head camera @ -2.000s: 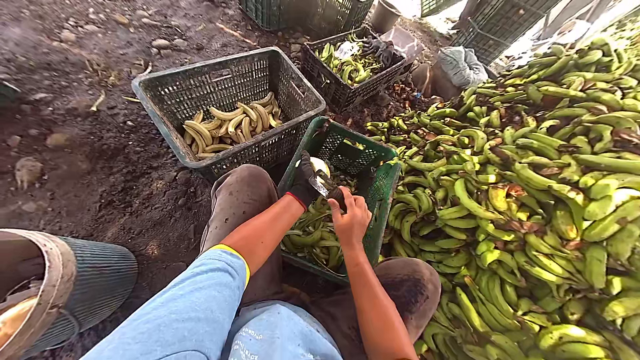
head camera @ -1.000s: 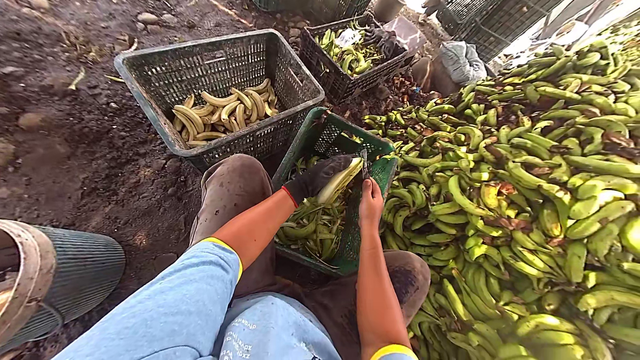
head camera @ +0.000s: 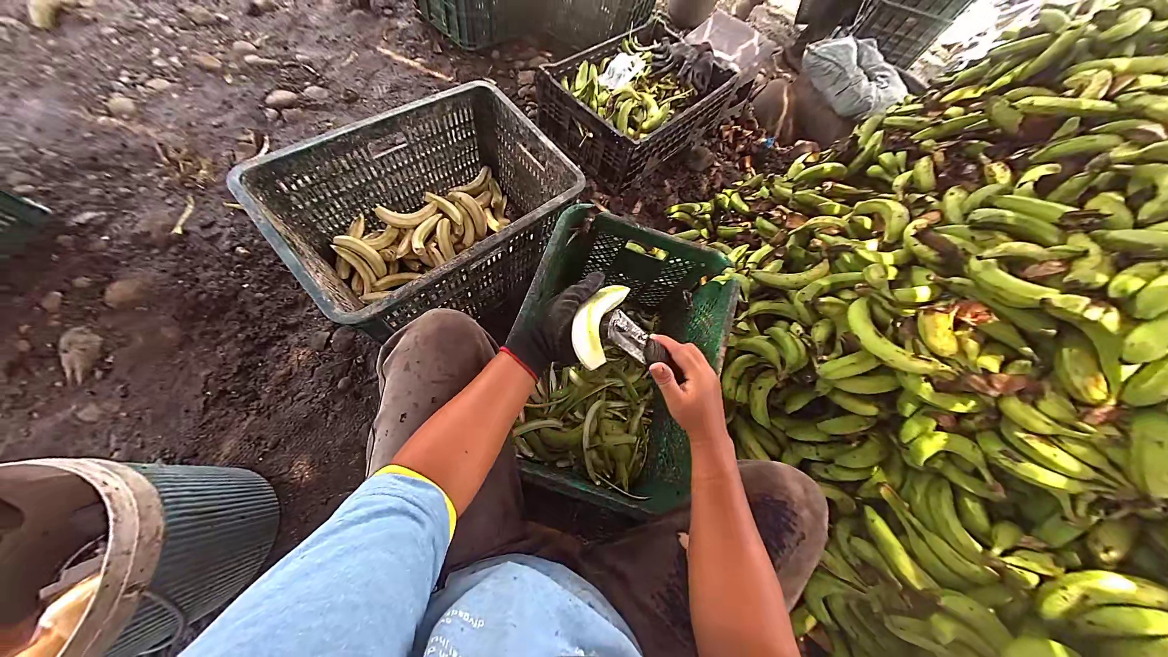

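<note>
My left hand [head camera: 558,327], in a dark glove with a red cuff, holds a pale peeled plantain [head camera: 597,325] above a green plastic crate [head camera: 710,306]. Bare, my right hand [head camera: 686,379] grips the dark handle of a short knife or peeler with a wide metal blade [head camera: 628,334]. The blade lies close beside the plantain; whether they touch is unclear. Green peels [head camera: 593,429] lie in the crate between my knees. Left of it, a larger grey-green crate [head camera: 392,151] holds a heap of peeled plantains [head camera: 420,235].
A large pile of green plantains [head camera: 985,319] spreads along the right side. Behind stands a dark crate [head camera: 593,137] with peels and a dark glove, near a grey plastic bag [head camera: 853,78]. A ribbed bucket [head camera: 214,529] is at lower left, on muddy, stony ground.
The plantain in my left hand has turned from slanting along the blade to a more upright position with its curved side showing. My right hand still holds the tool.
</note>
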